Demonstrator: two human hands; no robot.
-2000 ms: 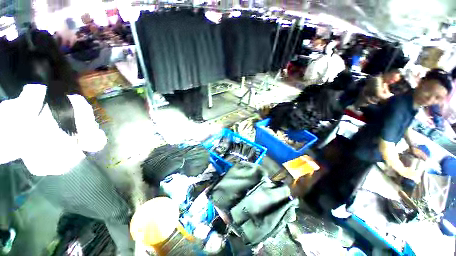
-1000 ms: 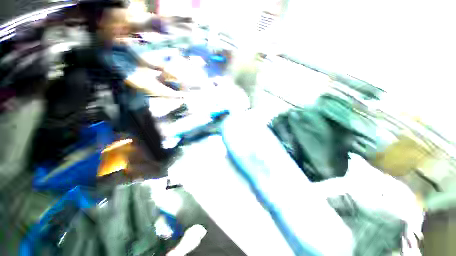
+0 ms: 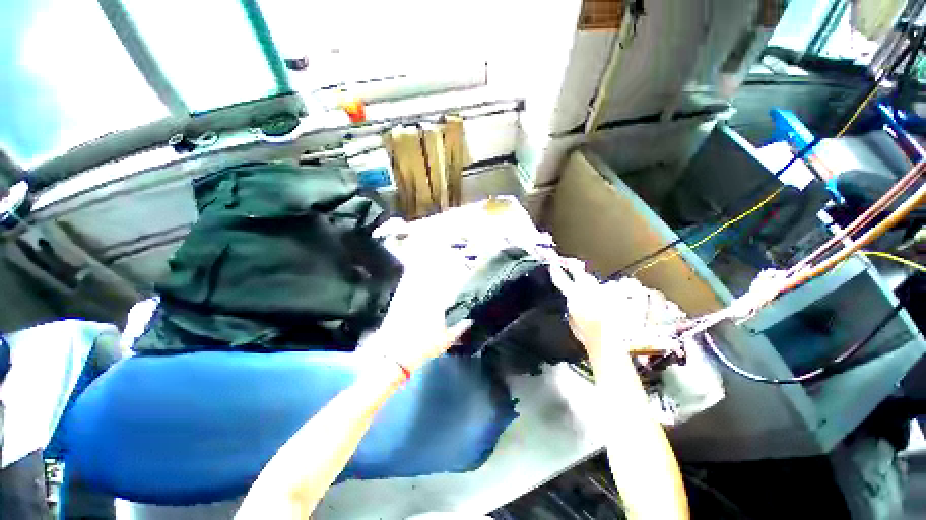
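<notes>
A black garment piece [image 3: 523,305] is bunched over the right end of the blue padded form [image 3: 254,421]. My left hand [image 3: 421,320] is on its left edge, fingers closed on the cloth; a red band is at the wrist. My right hand [image 3: 581,300] is at the piece's right upper edge and appears to hold it. Both hands are overexposed, so the fingertips are hard to make out. A pile of black garment pieces [image 3: 274,264] lies behind the blue form. The steam iron [image 3: 660,355] lies just right of my right hand, partly hidden.
Tan wooden strips [image 3: 426,168] stand against the wall under the window. A hose and cord [image 3: 802,274] run from the iron to the upper right. A wooden panel [image 3: 650,244] borders the table's right side. A crumpled whitish cloth [image 3: 701,381] lies by the iron.
The view has swung right from the workshop floor and other people to the pressing table by the window. Both my hands now show, on the black piece.
</notes>
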